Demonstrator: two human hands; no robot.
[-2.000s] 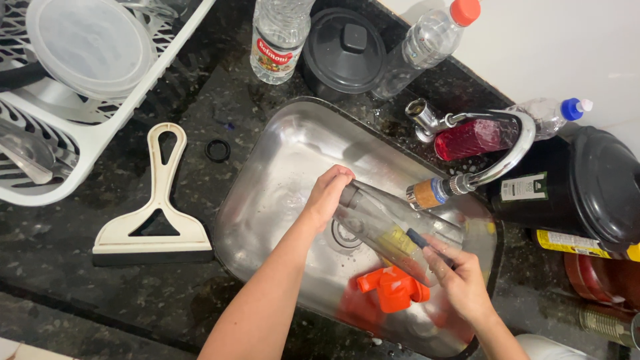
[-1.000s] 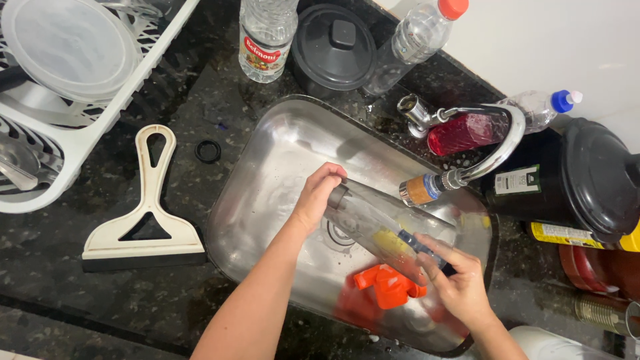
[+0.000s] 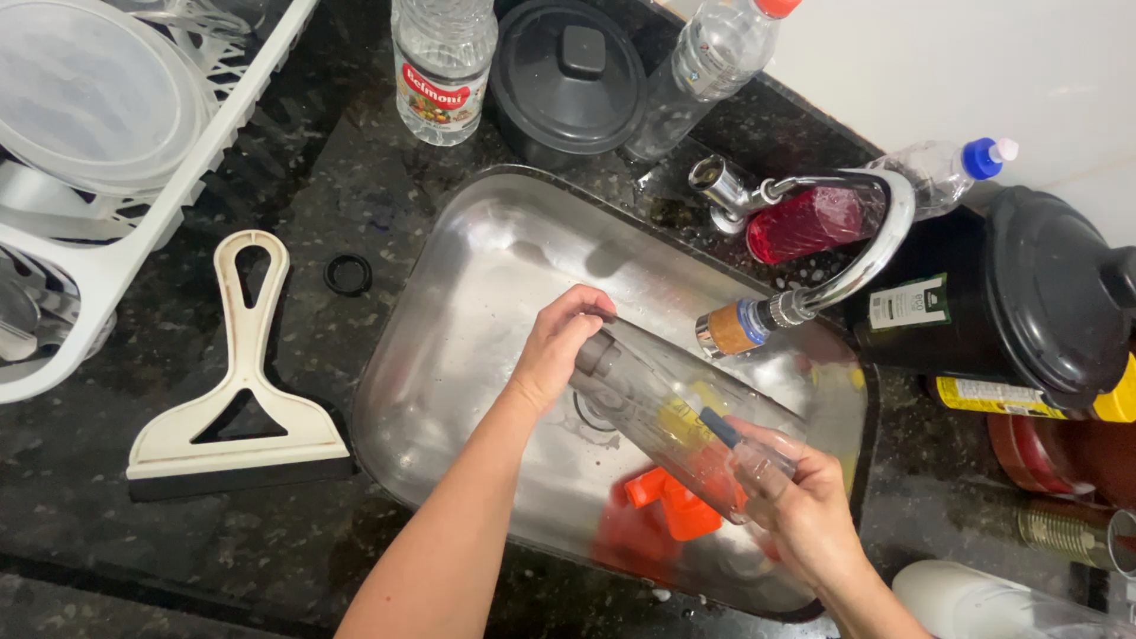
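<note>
Over a stainless steel sink (image 3: 479, 355), my left hand (image 3: 564, 346) grips the narrower end of a transparent grey plastic container (image 3: 657, 382), which lies tilted across the basin. My right hand (image 3: 785, 484) is at the container's wide lower end, with its fingers around a small clear and dark grey piece (image 3: 721, 428); whether that piece is a handle of the container, I cannot tell. Beneath the container an orange plastic part (image 3: 688, 515) rests in the sink. Something yellow shows through the container's wall. The sink drain (image 3: 593, 413) is partly hidden behind the container.
A chrome faucet (image 3: 887, 226) arches over the sink from the upper right. A white squeegee (image 3: 240, 399) and a black ring (image 3: 347, 275) lie on the granite counter at left, beside a white dish rack (image 3: 169, 204). Bottles and black lidded containers (image 3: 568, 80) stand behind and right.
Both hands keep hold in much the same places, the container still tilted over the sink. The right hand's fingers have shifted slightly around the small piece.
</note>
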